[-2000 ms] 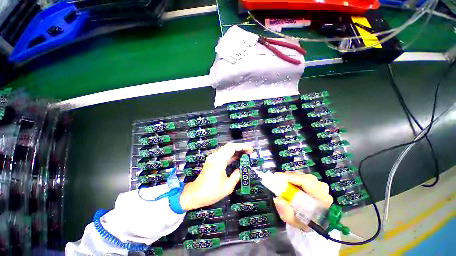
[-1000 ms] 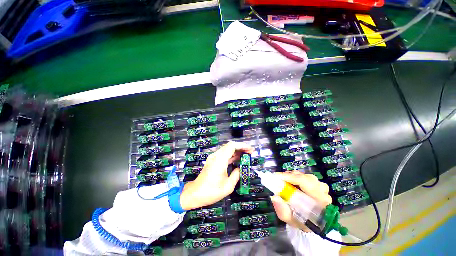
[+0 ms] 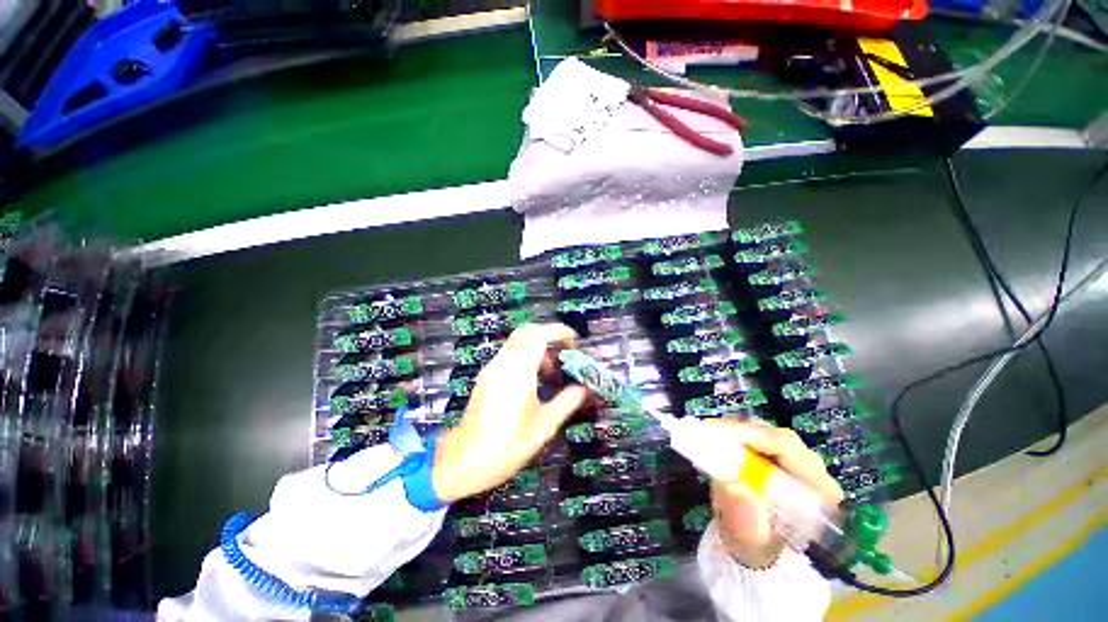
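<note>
My left hand pinches a green circuit board between thumb and fingers, above the middle of the tray. The board lies at a slant. My right hand holds a clear glue syringe with a yellow-orange band and a green cap. Its white nozzle points up and left at the board's lower right end; whether they touch I cannot tell. The clear board tray under both hands holds several columns of green boards. A blue strap is around my left wrist.
Behind the tray is a crumpled cloth with a white label and red-handled pliers. Shiny stacked trays stand left. A blue bin, red bin and black box lie beyond. A black hose runs at the right.
The held board has turned from upright in the picture to a slant. My left hand has moved slightly up and left. My right hand and the syringe have shifted right.
</note>
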